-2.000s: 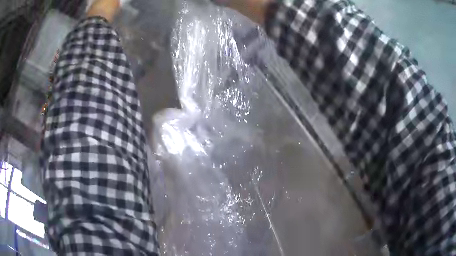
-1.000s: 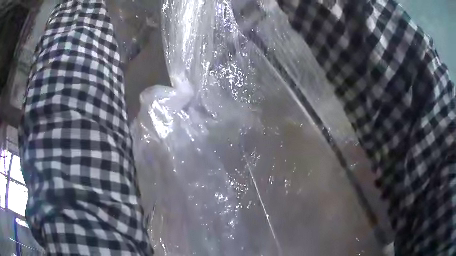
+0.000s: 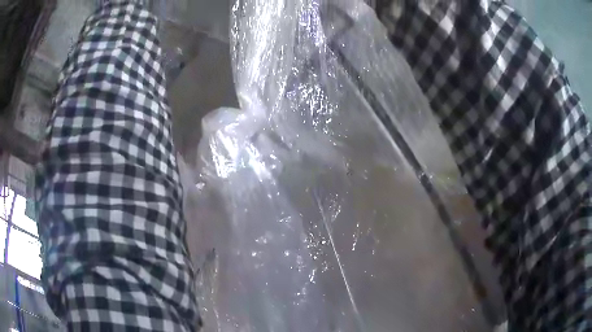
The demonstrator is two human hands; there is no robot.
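Clear, crinkled stretch film (image 3: 266, 78) runs down the middle of the view, bunched at the upper centre with bright glints. Below the bunch it spreads over a grey-brown metal surface (image 3: 389, 259). A dark line, perhaps a gap or edge of the metal, runs diagonally right of the film. My two checked sleeves reach forward on either side of the film. Both of my hands are beyond the top edge of the picture, so what they hold cannot be seen.
A bright window (image 3: 21, 240) shows at the lower left, beside blurred dark structures at the left edge. A pale green surface, likely the floor (image 3: 558, 26), shows at the upper right.
My forearms have moved further up, and the hands, partly visible two seconds ago, are out of view. The film's bunch has shifted slightly in the view.
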